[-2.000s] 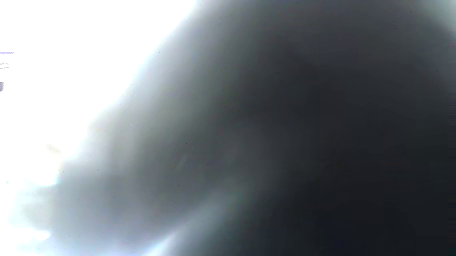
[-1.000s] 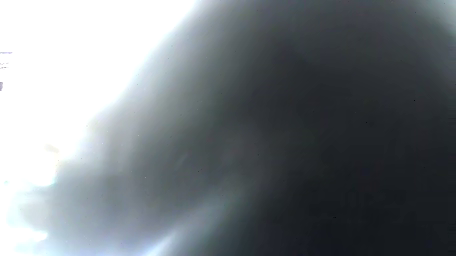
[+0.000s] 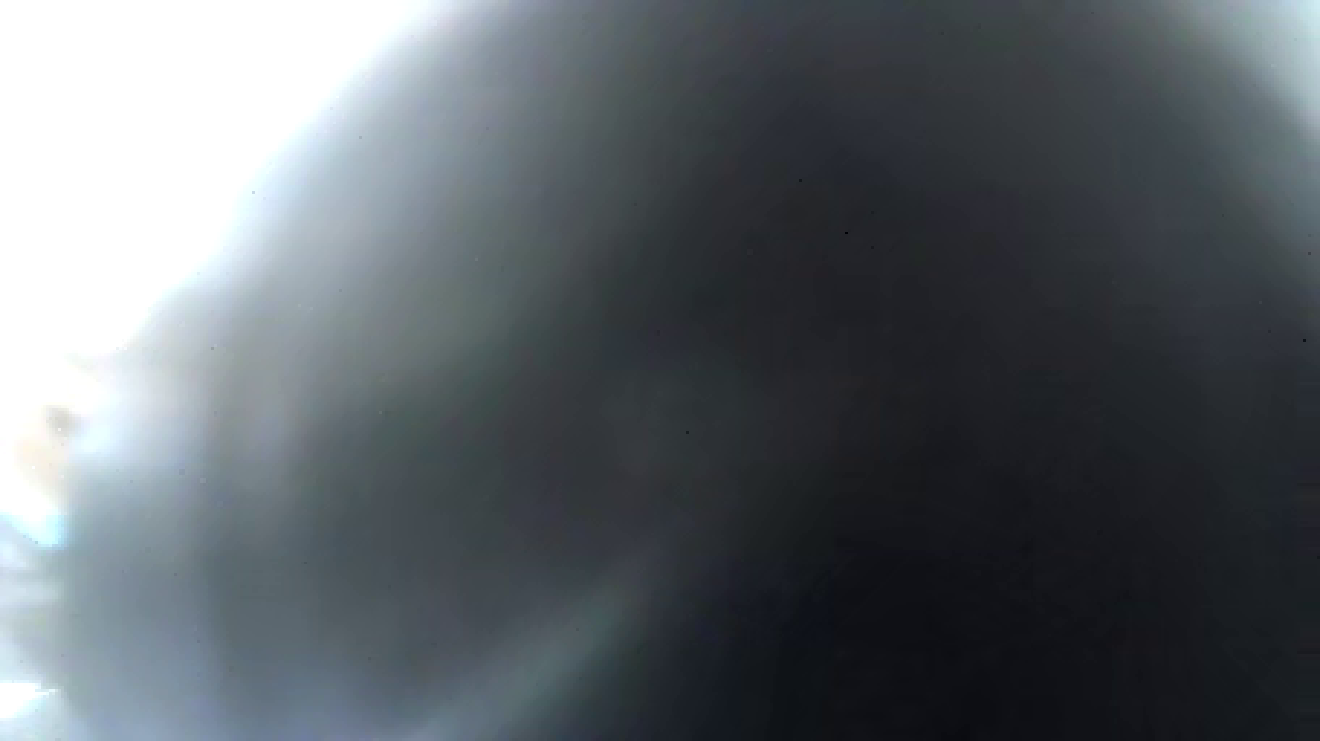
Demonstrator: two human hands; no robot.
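Observation:
A large dark, blurred mass (image 3: pixel 811 362) lies very close to the camera and covers most of the view. I cannot tell what it is. A paler blurred streak runs slantwise across its lower middle. No hand can be made out, and no work object can be told. Whatever lies behind the dark mass is hidden.
Overexposed white brightness fills the upper left. A small tan, blurred patch (image 3: pixel 44 452) and bright streaks show at the left edge; I cannot tell what they are. The upper right corner is pale grey.
The dark mass has spread to the left and covers more of the bright area. The faint marks at the far left edge no longer show.

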